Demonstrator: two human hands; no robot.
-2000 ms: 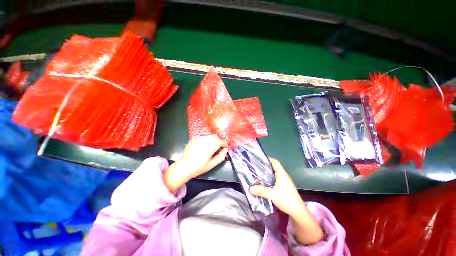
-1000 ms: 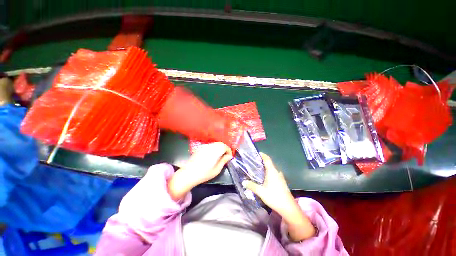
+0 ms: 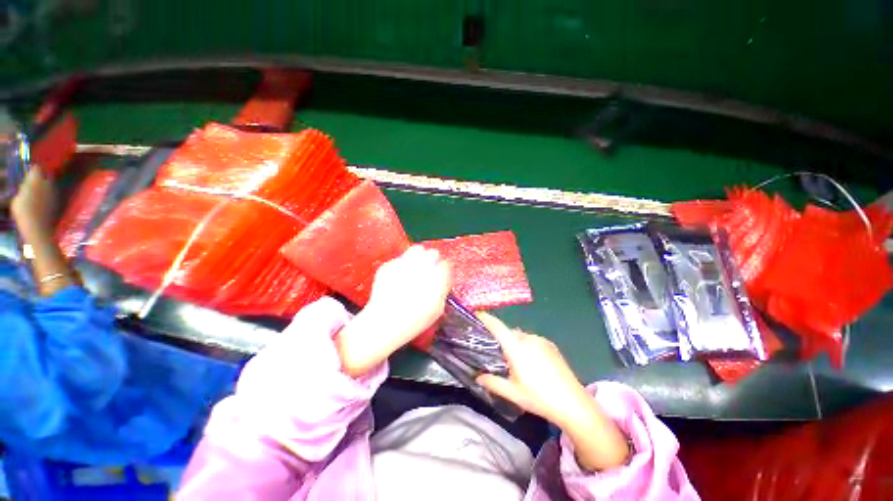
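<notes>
My left hand (image 3: 406,294) grips a red bubble bag (image 3: 351,238) near its open end; the bag points up and left, over the edge of the tied bundle. My right hand (image 3: 529,370) holds a bagged electronic unit (image 3: 468,342) in shiny grey film. The unit's upper end is at my left fingers, by the bag's mouth; how far it is inside is hidden by my left hand. Another red bubble bag (image 3: 480,268) lies flat on the bench behind my hands.
A tied bundle of red bubble bags (image 3: 220,210) stands at left. Two bagged units (image 3: 634,294) lie side by side at right, beside a loose red bundle (image 3: 818,264). A green conveyor (image 3: 490,147) runs behind. A neighbour's blue sleeve (image 3: 69,362) and hand are at far left.
The red bag in my left hand has swung from upright to leaning left. The unit sits lower and flatter in my right hand. The neighbour's hand has come into view.
</notes>
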